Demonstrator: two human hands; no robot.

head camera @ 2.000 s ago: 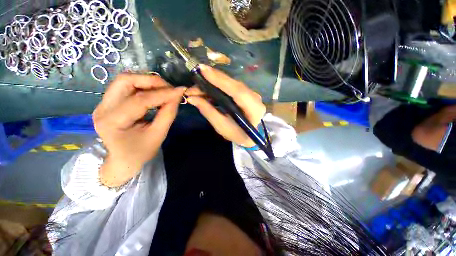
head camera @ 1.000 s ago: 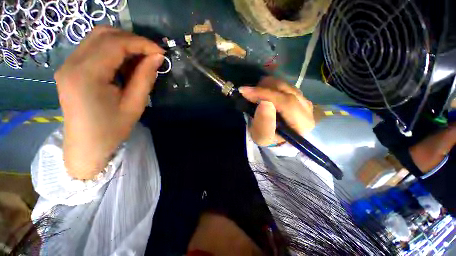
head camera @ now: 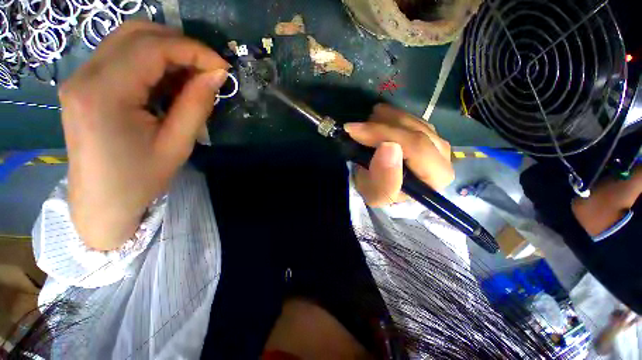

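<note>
My left hand (head camera: 134, 126) pinches a thin silvery ring (head camera: 229, 86) between thumb and fingertips, just above the green bench mat. My right hand (head camera: 405, 155) holds the soldering iron (head camera: 422, 193) by its black handle, below the brass-coloured collar. The iron's thin metal tip points up-left at a small dark blurred object (head camera: 255, 76) on the mat, close to the ring. Whether tip and ring touch anything is too blurred to tell. A heap of silvery rings (head camera: 49, 35) lies at the upper left, partly behind my left hand.
A round tan tub (head camera: 415, 28) stands at the top. Tan-brown flakes (head camera: 329, 58) lie left of it. A black fan with a spiral wire guard (head camera: 545, 70) stands at the right. A thin pale strip (head camera: 443, 81) lies between. Another person's forearm (head camera: 609, 207) shows at the right edge.
My hands were together at the ring; they have moved apart, the left going left, the right going right with the iron. The view has shifted, so the tub and fan sit further right.
</note>
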